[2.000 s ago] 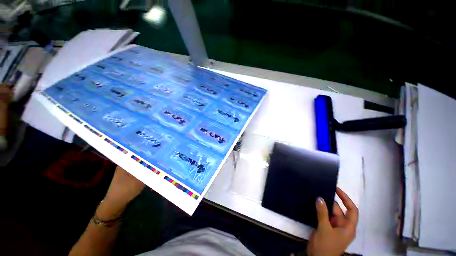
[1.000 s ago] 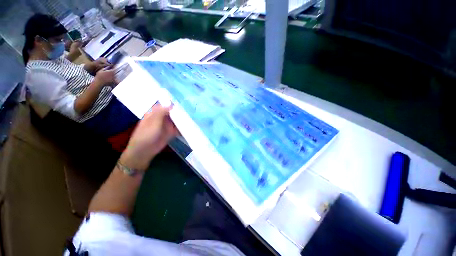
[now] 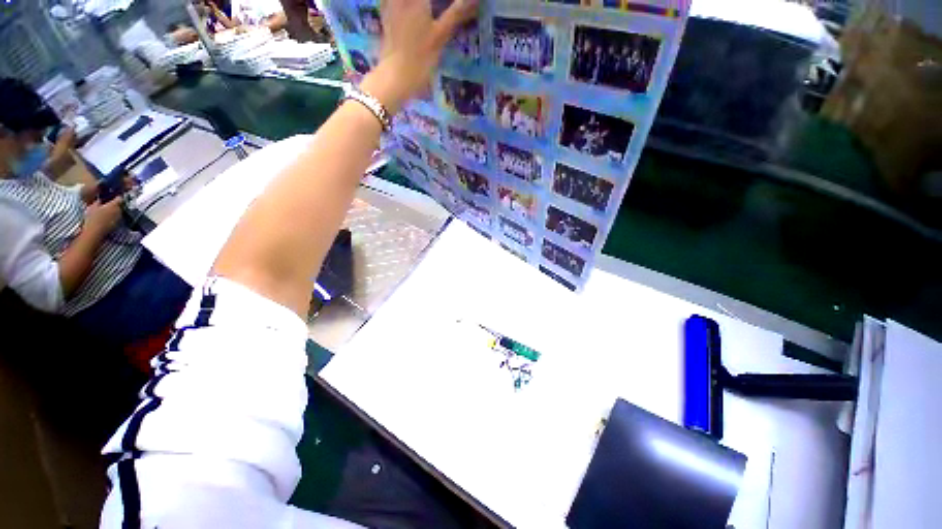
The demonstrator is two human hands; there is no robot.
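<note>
My left hand (image 3: 418, 41) is at the top edge of the picture, on the printed photo sheet (image 3: 516, 145), which hangs upright with rows of small group photos; the fingertips are partly cut off. My right hand is not in view. A glossy dark panel (image 3: 661, 470) lies at the lower right of the white work surface (image 3: 413, 393), with a bright reflection on it. A small green circuit board (image 3: 516, 349) with thin wires lies on the white surface, left of the panel. The blue roller (image 3: 702, 374) with its black handle lies behind the panel.
A stack of white sheets (image 3: 904, 424) stands at the right edge. At left are a black object (image 3: 336, 267) on clear plastic (image 3: 387, 243) and white sheets (image 3: 238, 196). A coworker (image 3: 62, 238) sits at far left. A green floor lies beyond the bench.
My left hand has raised the photo sheet and swung it upright and away, uncovering the white surface and circuit board. My right hand, on the dark panel two seconds ago, is out of view.
</note>
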